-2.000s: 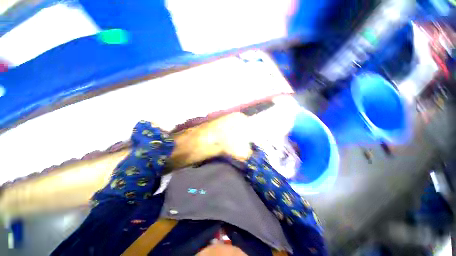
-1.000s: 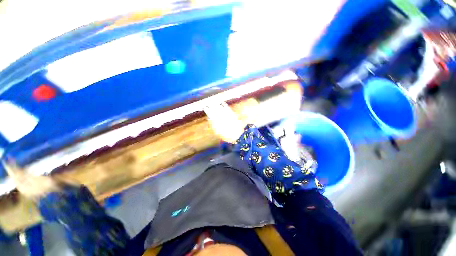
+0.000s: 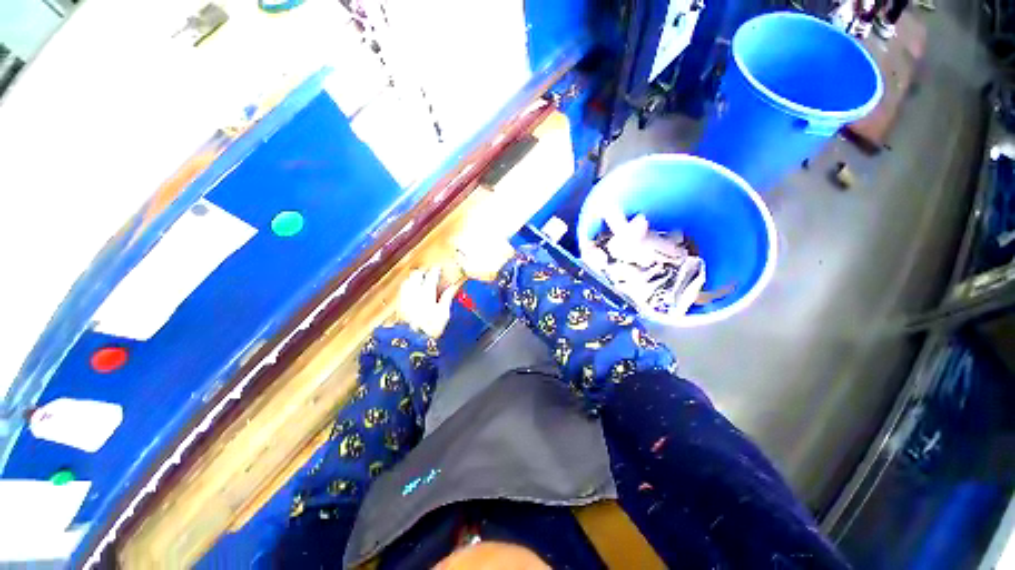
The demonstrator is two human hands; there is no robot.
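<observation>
My left hand (image 3: pixel 425 301) is low at the wooden bed edge (image 3: pixel 323 373), near its right end. My right hand (image 3: pixel 481 247) is just beside it, pale and washed out by glare. The hands are close together or touching. A small red spot (image 3: pixel 465 301) shows just below them. Whether either hand holds anything is hidden by glare and blur. The maroon edge (image 3: pixel 367 273) runs along the bed behind the hands.
A blue scrap bin (image 3: pixel 757 239) holding pale offcuts (image 3: pixel 651 265) stands right of my right sleeve. A second blue bin (image 3: pixel 807 67) is beyond it. The blue machine body (image 3: pixel 295 161) with papers and red and green buttons is at left.
The view has turned, so the bed edge lies more steeply. My left hand has come from the far left of the rail to beside my right hand. The bins appear higher.
</observation>
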